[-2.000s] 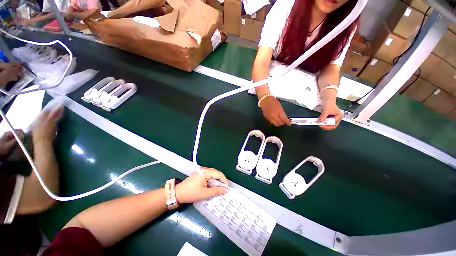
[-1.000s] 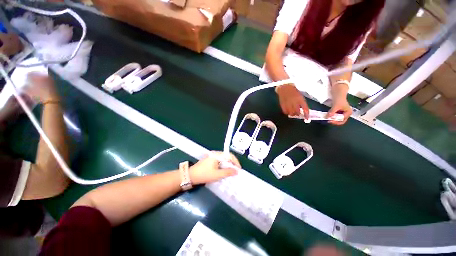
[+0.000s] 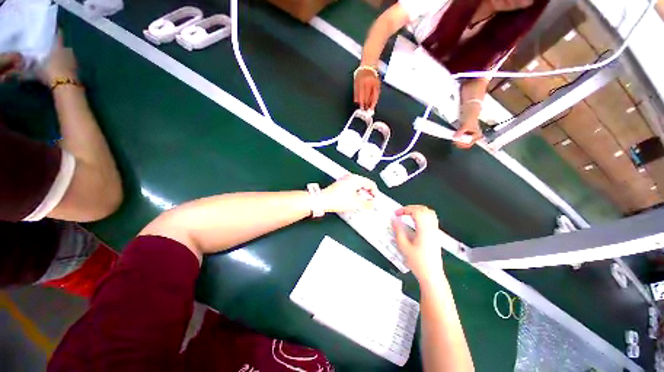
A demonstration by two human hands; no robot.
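My left hand [image 3: 353, 195] grips the upper end of a printed label sheet [image 3: 378, 234] at the belt's near rail. My right hand [image 3: 416, 231] is over the sheet's right edge with thumb and fingers bent towards each other; whether a label is between them cannot be told. White loop-shaped plastic housings stand just beyond the rail: one on the left [image 3: 349, 138], one beside it [image 3: 370, 155], and one tilted to the right [image 3: 395, 173]. The co-worker's hand touches the top of the left one.
Spare label sheets [image 3: 349, 290] lie on the green side table before me. Rubber bands [image 3: 503, 304] and bubble wrap [image 3: 550, 341] lie at right. Two housings [image 3: 204, 33] are on the belt at upper left. A white cable [image 3: 247, 73] crosses the view. A neighbour's arm is at left.
My right hand has come in over the label sheet. The view has shifted to the right and down. The co-worker's hand has reached to the left housing, and the other hand holds the strip.
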